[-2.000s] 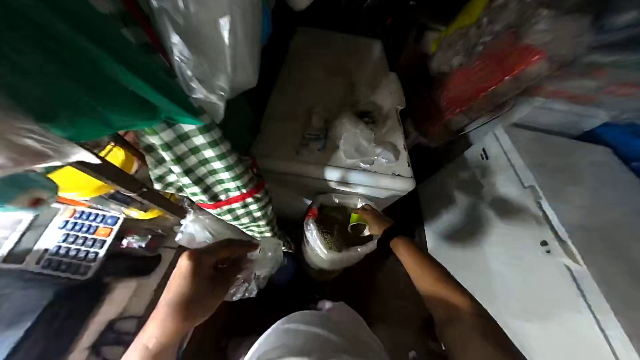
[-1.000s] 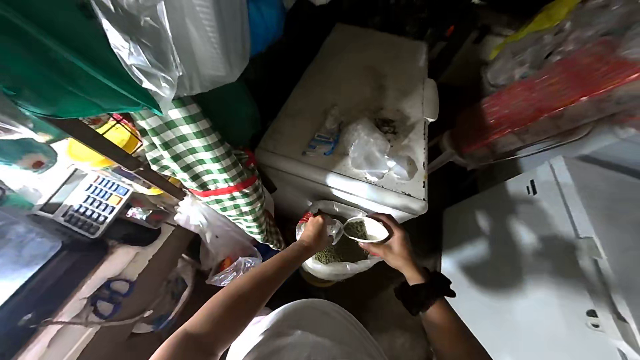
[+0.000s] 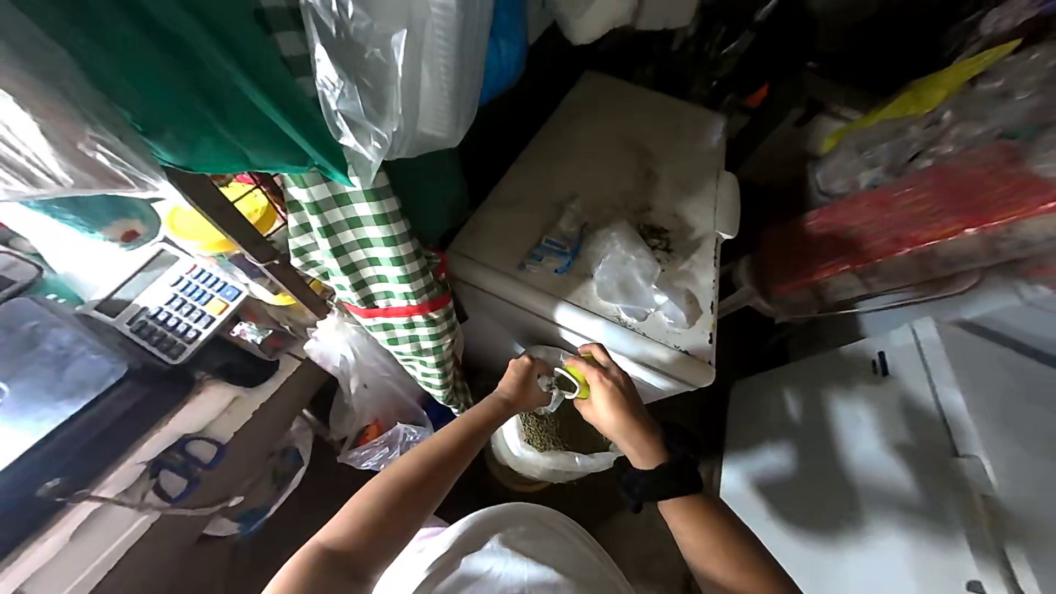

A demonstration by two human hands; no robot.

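Note:
My left hand grips the rim of a small clear plastic bag. My right hand holds a yellow-green cup, tilted so that its white-lined mouth meets the opening of the small bag. Both hands are above a container lined with a white plastic bag. Small green-brown grains lie inside it. How much is in the cup or the small bag is hard to tell.
A white chest with crumpled plastic on its lid stands just beyond my hands. A green checked cloth, a keypad device and blue-handled scissors are at left. A white cabinet stands at right.
My left hand has moved from beside the hanging plastic bags to the container. The cup, level over the grains one second ago, is now tipped against the small bag.

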